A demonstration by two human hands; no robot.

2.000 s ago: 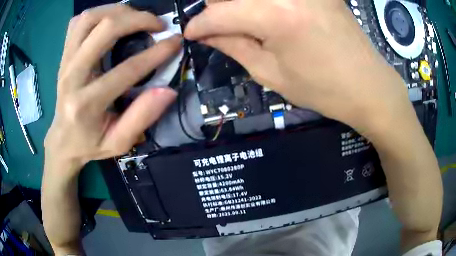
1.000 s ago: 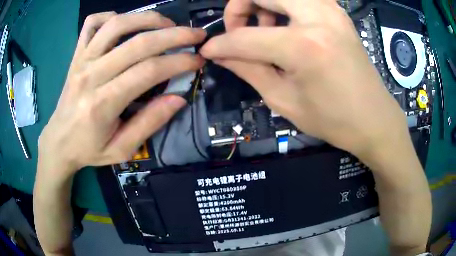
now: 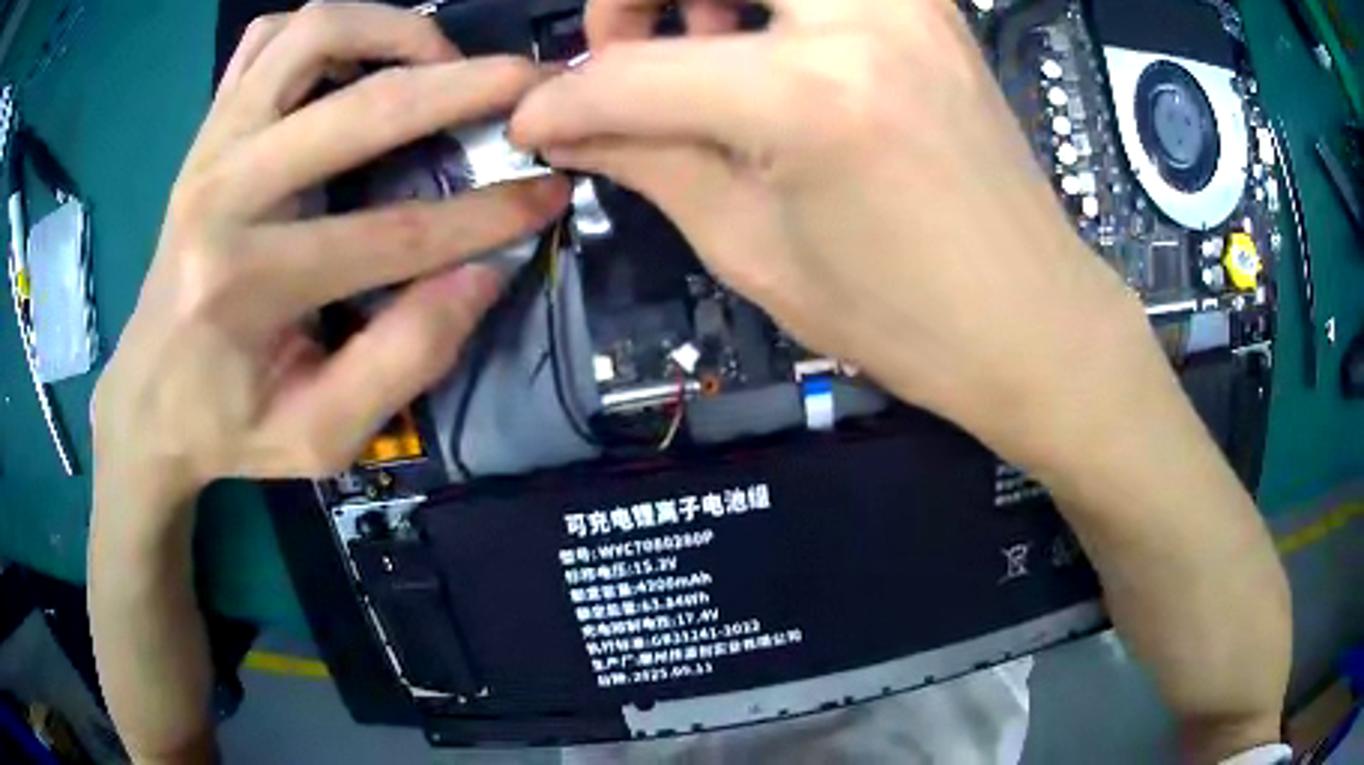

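Note:
My left hand reaches over the left fan bay of the opened laptop, fingers spread, fingertips near the cable run. My right hand meets it there, thumb and index finger pinched together; what lies between the fingertips is hidden. Black cables run down from under the fingertips over a grey area to the battery pack. A silver-white part of the left fan shows between my hands; most of it is covered. A tiny white plug with coloured wires sits on the mainboard.
The right cooling fan sits at the far right, with a yellow coin cell below it. A translucent pouch-like piece and thin tools lie on the green mat at left. Cables lie on the mat at right.
The laptop shifted down in the picture, then slightly up and left. Both hands have stayed together over the upper left bay. More of the silver part shows between the fingers than a second ago.

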